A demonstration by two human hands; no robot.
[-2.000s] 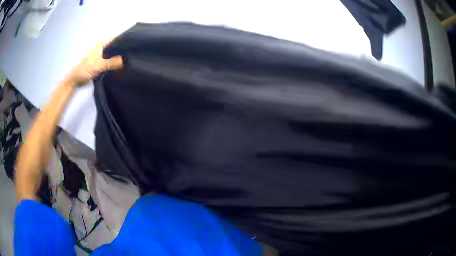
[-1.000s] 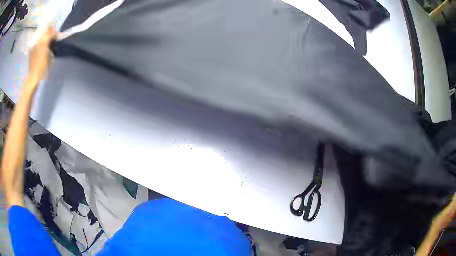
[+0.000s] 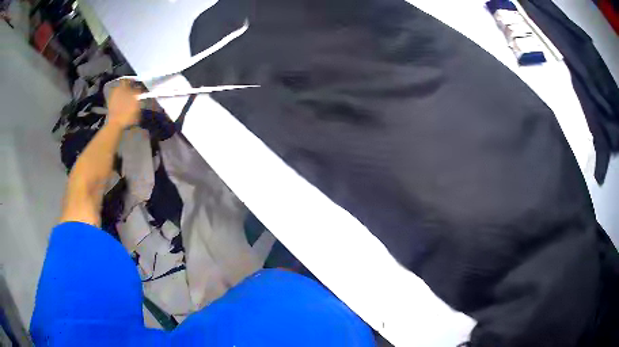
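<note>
A large loose black cloth (image 3: 407,135) lies over much of the pale table (image 3: 292,203), with soft wrinkles. My left hand (image 3: 124,105) is at the table's left edge, above the scraps, closed on thin white strips (image 3: 203,89). One strip curves up over the cloth's left edge and another points right across it. A dark bit hangs beside them; whether it is attached is unclear. My right hand is out of the picture. The shears are not visible.
A wrapped bundle (image 3: 519,34) with dark blue ends lies at the far right of the table. A long dark fabric piece (image 3: 580,68) lies beyond it. Black and white scraps (image 3: 153,223) are heaped below the near left edge.
The black cloth has come down onto the table and covers where the shears lay. My left hand has moved with the white strips to the table's left edge. My right hand has left the picture.
</note>
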